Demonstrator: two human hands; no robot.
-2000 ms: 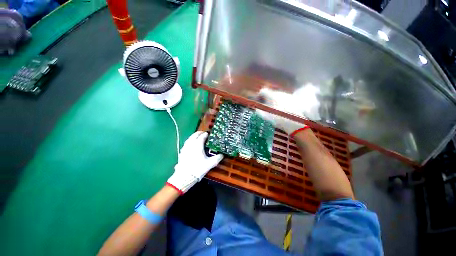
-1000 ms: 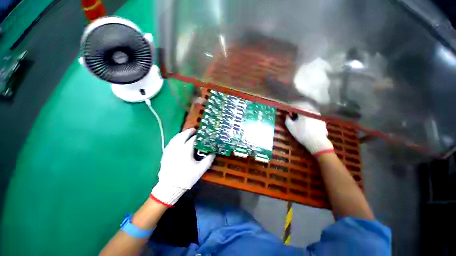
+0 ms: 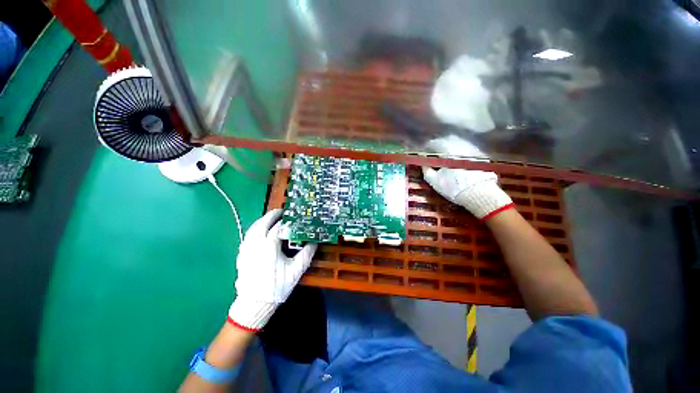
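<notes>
A green circuit board [image 3: 345, 201] with rows of silver and dark parts lies on the orange-brown slotted grate [image 3: 460, 265], its far edge by the hood's lower edge. My left hand [image 3: 269, 269], in a white glove with a red cuff, grips the board's near left corner. My right hand [image 3: 464, 184], also gloved, is to the right of the board over the grate, apart from the board. Its fingers are partly behind the hood's lower edge, so I cannot tell whether it holds something.
A clear hood [image 3: 368, 92] with a reddish-brown lower edge spans the far side, showing reflections. A white fan [image 3: 146, 123] with a cable stands on the green mat [image 3: 138, 269] at the left. Another board [image 3: 15, 169] lies on the dark conveyor [image 3: 19, 253] at far left.
My right hand has moved back from the board's far right side to clear of it. My left hand still grips the corner. The view has shifted, and the hood now overlaps the fan.
</notes>
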